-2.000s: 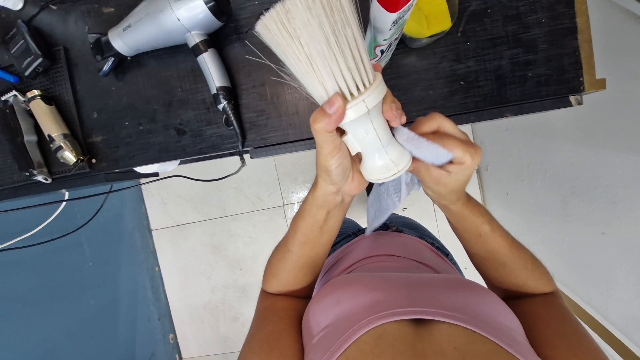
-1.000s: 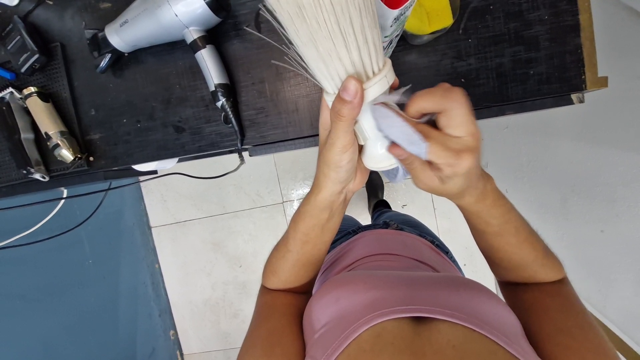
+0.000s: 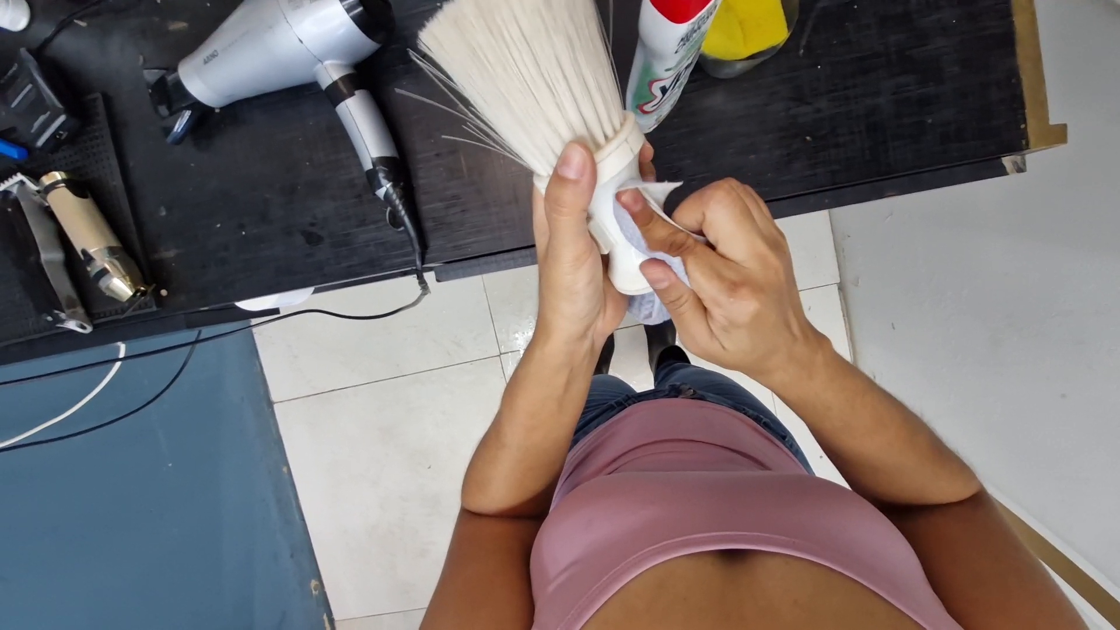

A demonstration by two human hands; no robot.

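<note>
A white neck duster brush (image 3: 534, 74) with long pale bristles is tilted up and to the left, over the front edge of the black table. My left hand (image 3: 573, 254) is closed around its white handle, thumb along the near side and bristles pointing away from me. My right hand (image 3: 731, 271) pinches a thin whitish cloth (image 3: 646, 229) and presses it against the right side of the handle. Part of the cloth hangs below the handle's rounded end. The fingers of my left hand behind the handle are mostly hidden.
On the black table (image 3: 831, 105) lie a silver hair dryer (image 3: 262, 52), a gold hair clipper (image 3: 87, 227) and another clipper (image 3: 48, 254). A red-topped spray can (image 3: 669, 61) stands behind the brush, beside a container with a yellow item (image 3: 744, 26). A black cord (image 3: 350, 313) droops past the table edge.
The brush handle has shifted up from where it was two seconds ago. My right hand has moved with the cloth from the handle's lower end onto its side. My left hand keeps its hold.
</note>
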